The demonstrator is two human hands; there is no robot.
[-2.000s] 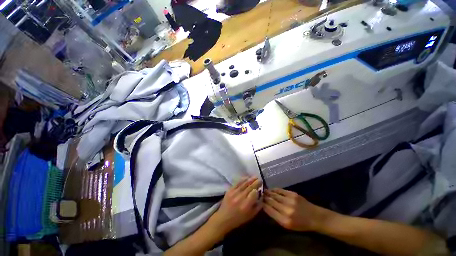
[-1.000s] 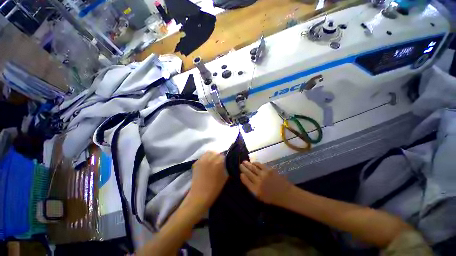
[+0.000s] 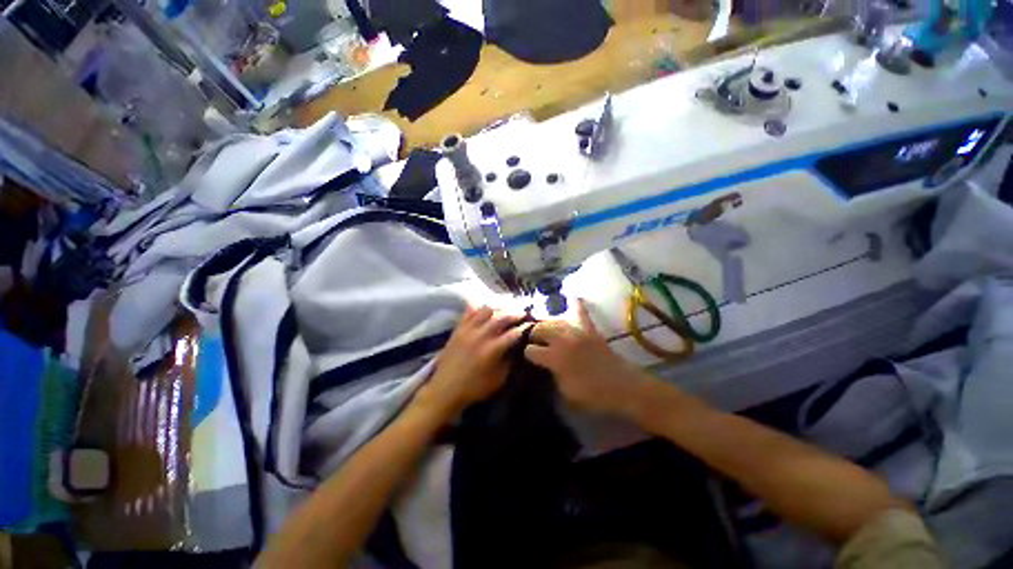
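A light grey garment body (image 3: 372, 283) with black strips lies on the machine bed left of the needle. A black fabric panel (image 3: 511, 461) runs from the presser foot area (image 3: 531, 298) down to my lap. My left hand (image 3: 478, 358) grips the cloth edge just in front of the presser foot. My right hand (image 3: 572, 358) is beside it, thumb and fingers on the black fabric close to the needle area; the fingertips nearly touch the left hand's. The needle tip is lost in the bright light.
The white sewing machine head (image 3: 667, 167) spans the upper right. Scissors (image 3: 674, 317) with yellow and green loops lie right of my right hand. Grey cloth is heaped at left (image 3: 239, 200) and right (image 3: 889, 433). Black pieces (image 3: 439, 61) lie on the wooden surface behind.
Both hands have moved up to the presser foot, from the table's front edge at first. The black panel has come up between them and now lies below the foot area.
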